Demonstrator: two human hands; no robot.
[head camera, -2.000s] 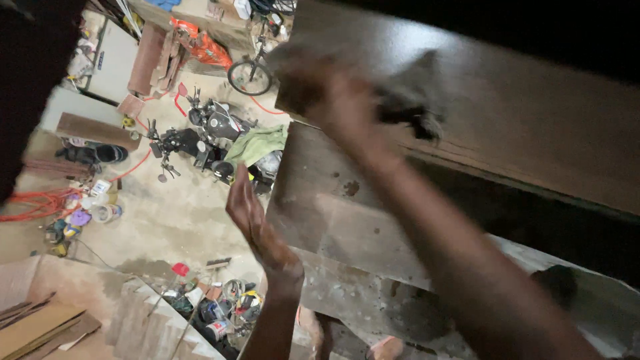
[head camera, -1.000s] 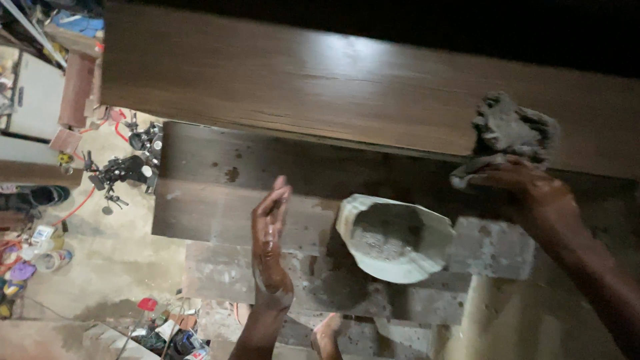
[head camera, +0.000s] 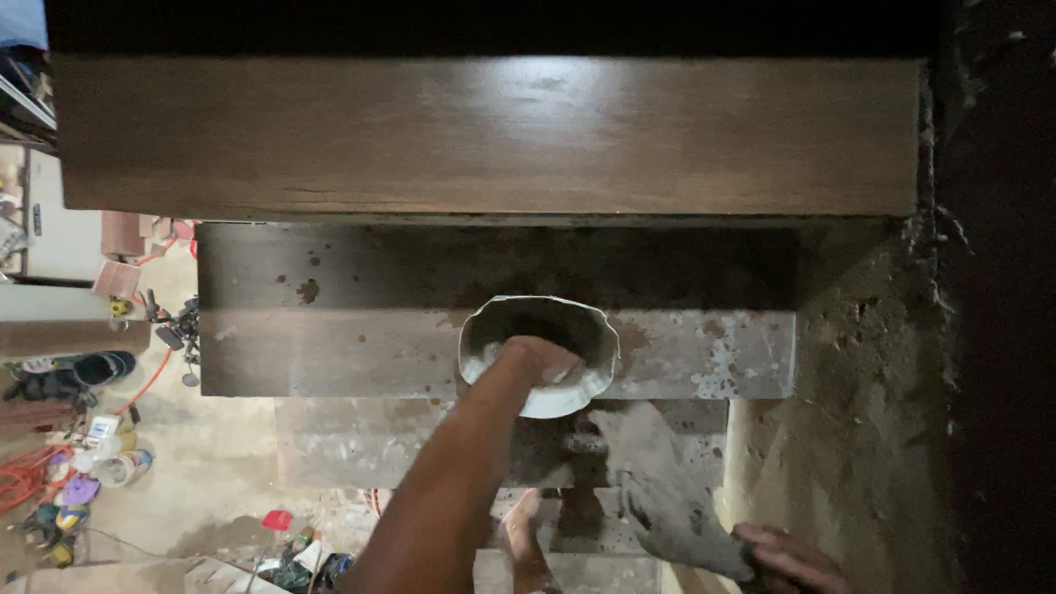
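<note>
A pale cut-open container (head camera: 561, 402) with a ragged rim stands on a stained stair tread (head camera: 346, 355). My left hand (head camera: 544, 360) reaches down inside it; its fingers are partly hidden, so what they touch does not show. At the lower right my right hand (head camera: 788, 557) grips one end of a wet grey cloth (head camera: 668, 495), which stretches up toward the container's lower right side. Above lies a smooth brown wood-look step (head camera: 495, 140) with a bright reflection.
Lower steps (head camera: 355, 445) descend toward a bare foot (head camera: 521, 524). A rough wall (head camera: 858, 396) stands on the right. Far below on the left are a floor (head camera: 214, 462), a motorcycle (head camera: 177, 330), an orange hose (head camera: 148, 384), a white bucket (head camera: 124, 469) and a red dustpan-like thing (head camera: 278, 520).
My left hand has gone into the container. My right hand, with the cloth, has come down from the upper step's edge to the lower right. The view has swung right.
</note>
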